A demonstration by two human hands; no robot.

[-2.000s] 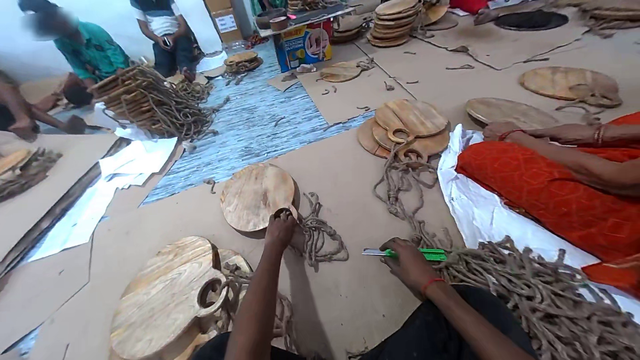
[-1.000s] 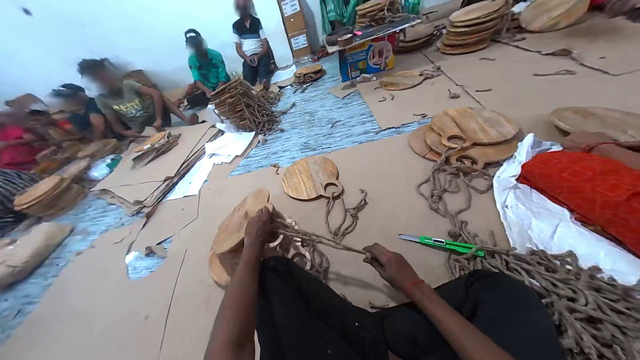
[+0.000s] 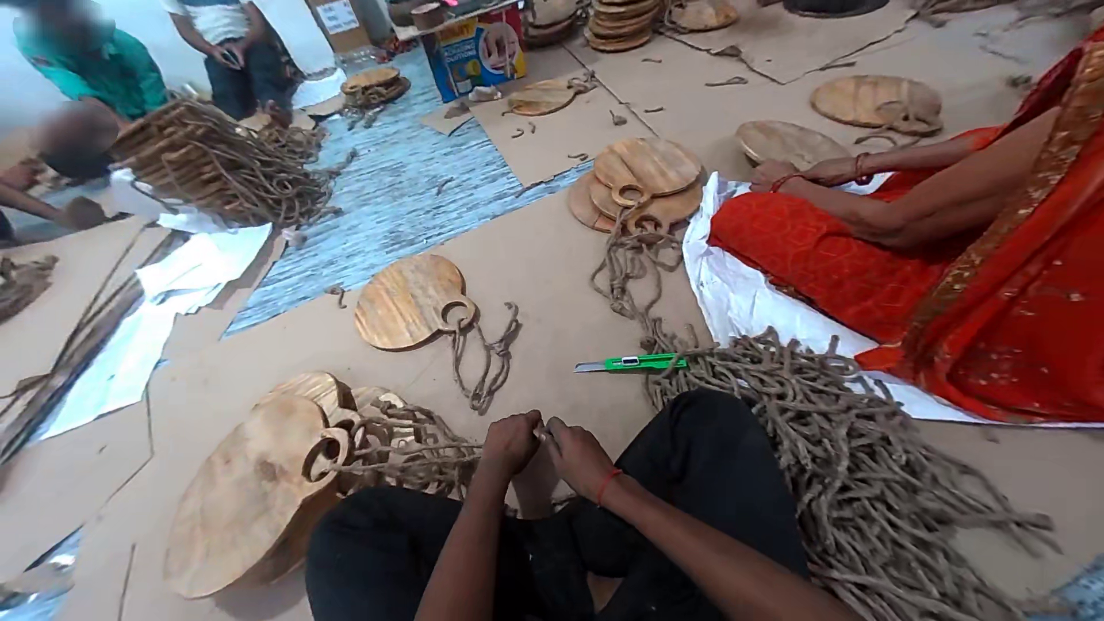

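My left hand (image 3: 512, 442) and my right hand (image 3: 580, 457) meet above my lap, both closed on the end of a brown rope (image 3: 431, 455). That rope runs left to the ring handle of a round wooden board (image 3: 250, 487) on top of a stack. Ahead of my hands a single round wooden board (image 3: 410, 302) lies flat, with a knotted rope loop (image 3: 485, 366) through its handle. A green utility knife (image 3: 634, 363) with its blade out rests on the cardboard, its rear end against a heap of cut rope pieces (image 3: 828, 457) by my right knee.
A person in red cloth (image 3: 828, 250) sits close on the right on a white sheet (image 3: 742, 293), hands at a round board (image 3: 789, 144). Stacked roped boards (image 3: 651, 168) lie ahead. Further off are a cardboard box (image 3: 479, 53), a rope-and-board pile (image 3: 207, 159) and more people.
One second ago my hands were apart, the left at the stacked board and the right on its rope; now they are together. Two seconds ago my right hand was at the knife.
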